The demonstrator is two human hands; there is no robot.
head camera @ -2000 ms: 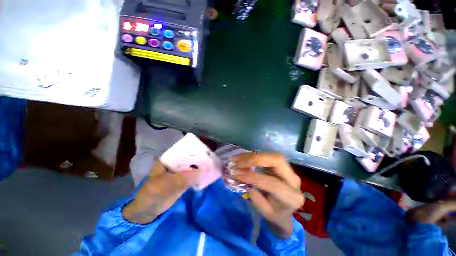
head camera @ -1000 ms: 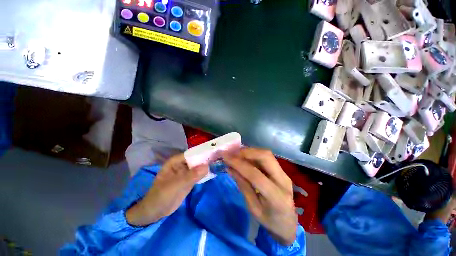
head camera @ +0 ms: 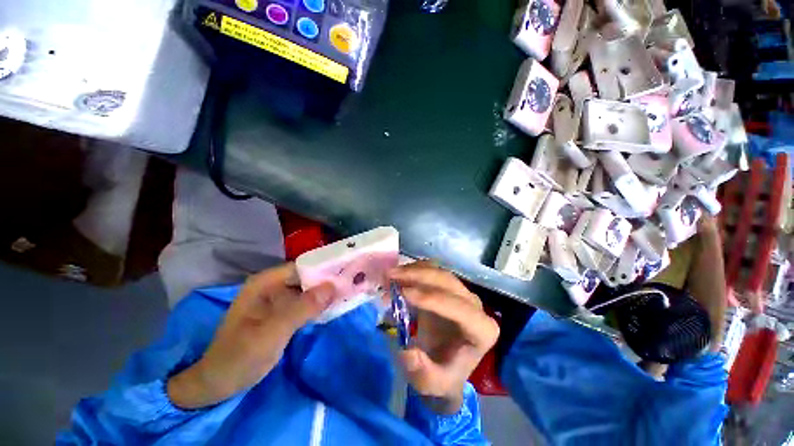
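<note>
My left hand [head camera: 261,327] holds a pink-and-white plastic housing [head camera: 353,272] at its left end, above my lap at the bench's edge. The housing's pink face with a dark central hole is turned toward me. My right hand [head camera: 448,327] holds a shiny disc [head camera: 400,315] nearly edge-on between thumb and fingers, just right of the housing. The disc is not seated on the housing. The right fingertips are close to the housing's right end; whether they touch it I cannot tell.
A pile of housings [head camera: 614,122], several with discs, lies right on the green bench [head camera: 409,165]. A tape dispenser [head camera: 287,43] and a white box [head camera: 96,74] with discs stand left. A black fan [head camera: 666,322] and another person's blue sleeve [head camera: 575,375] are right.
The housing has tilted so its pink face shows more, and the disc has come away to its right, turned edge-on. The view has shifted, showing red crates at the far right.
</note>
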